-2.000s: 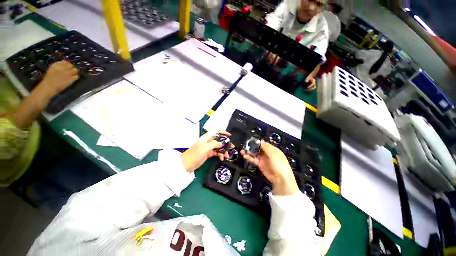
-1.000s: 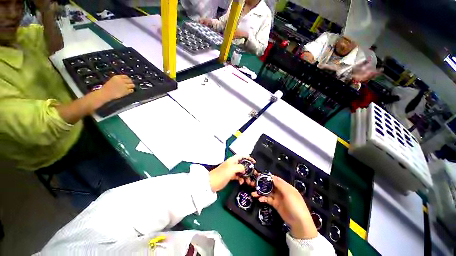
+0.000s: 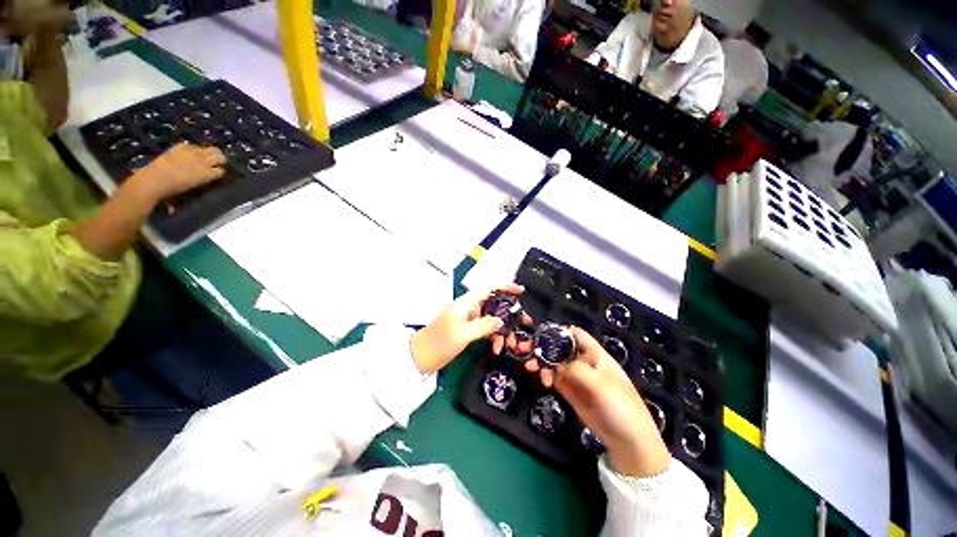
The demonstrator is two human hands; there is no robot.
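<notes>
My left hand (image 3: 459,327) holds a small round watch head (image 3: 503,309) with a shiny rim, over the near left part of the black watch tray (image 3: 672,334). My right hand (image 3: 596,388) holds another watch head (image 3: 554,344), dark dial facing up, close beside the first. The tray below has square pockets, many with watch heads; part of it is hidden by my right hand and sleeve. A further watch head (image 3: 498,389) lies in a near left pocket.
White sheets (image 3: 388,199) lie left and beyond the tray. A neighbour's hand (image 3: 189,168) rests on another black tray (image 3: 210,199) at left. Stacked white foam trays (image 3: 808,262) stand right. A black tool rack (image 3: 619,115) stands at the far side, with people beyond. Yellow posts (image 3: 301,68) rise at upper left.
The view has shifted. Both hands stay close together over the tray, each still with a watch head. The right one now shows its dark dial, where two seconds ago it looked paler.
</notes>
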